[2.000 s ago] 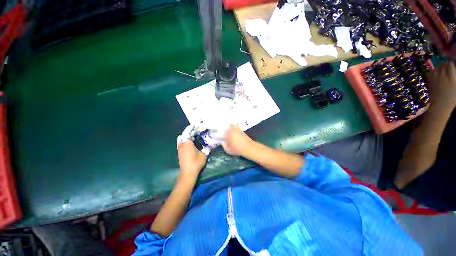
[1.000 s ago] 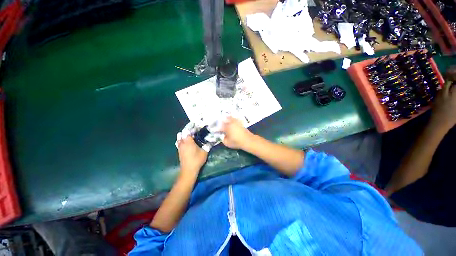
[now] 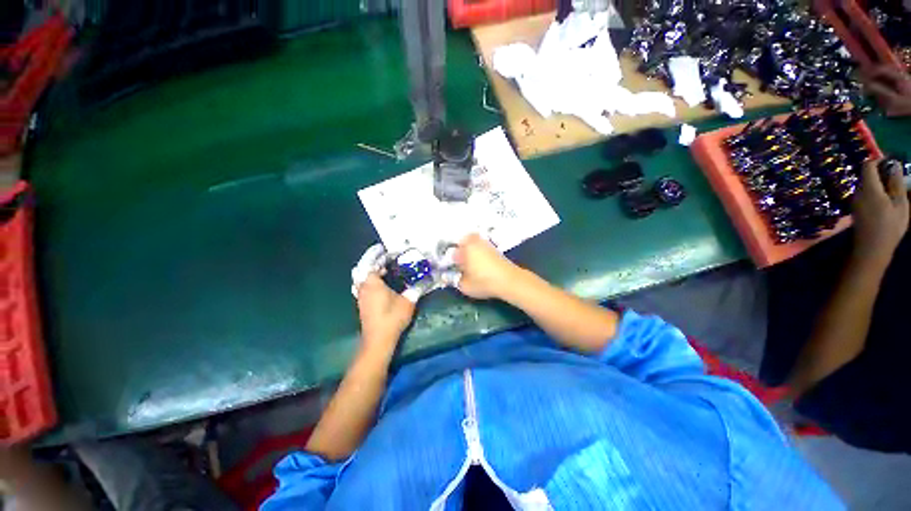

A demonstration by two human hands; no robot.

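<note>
My left hand, with white coverings on its fingertips, holds a glossy black round part with a blue-violet reflection on its face. My right hand pinches a small crumpled white wiping cloth just right of the part; whether the cloth touches it cannot be told. Both hands are over the near edge of the white paper sheet. A grey solvent bottle stands on the paper at the foot of the metal post.
Several loose black parts lie right of the paper. The orange-red parts bin is beside another person's hand. White rags and a black parts heap are at the back right. A red tray is at left.
My right hand and the cloth have shifted slightly right, and more of the part's face shows. At the far right, the other person's hand has moved and holds something dark.
</note>
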